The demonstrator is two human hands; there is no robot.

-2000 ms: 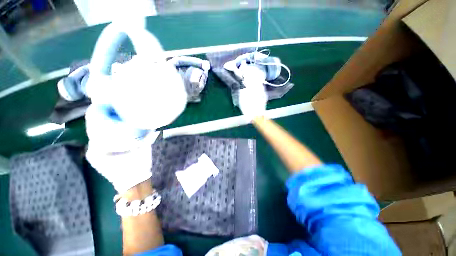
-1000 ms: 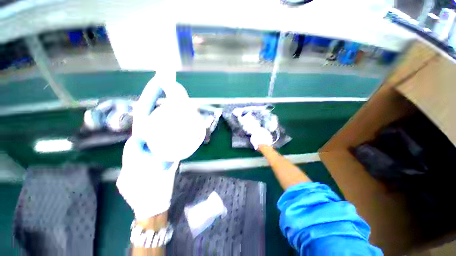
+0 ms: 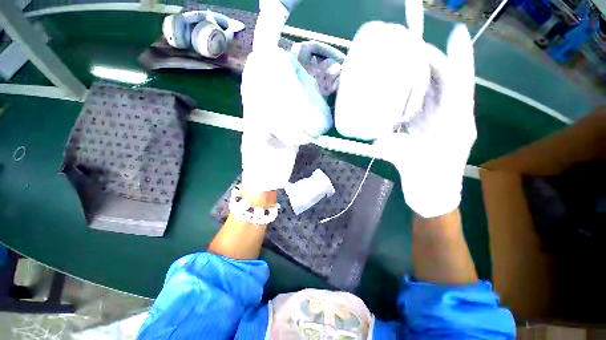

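Note:
White headphones (image 3: 372,83) are held up close in front of me between both hands, their ear cups facing me; the top is cut off by the frame edge. My left hand (image 3: 272,113), in a white glove, grips the left cup. My right hand (image 3: 435,139), also gloved, is around the right cup; glove and cup partly blend in glare. A thin white cable (image 3: 359,192) hangs below the right cup, its end over a grey printed bag (image 3: 312,242). A small white crumpled piece (image 3: 310,191) lies on that bag.
Another grey printed bag (image 3: 129,153) lies at left on the green surface. Beyond a white rail, more headphones (image 3: 202,33) rest on grey bags. An open brown carton (image 3: 515,246) with dark contents stands at right. A tiny pale ring (image 3: 19,153) lies far left.
The headphones have moved right and are now between both hands. My right hand has come back from the far headphones to the held ones. The view has turned and tilted down.

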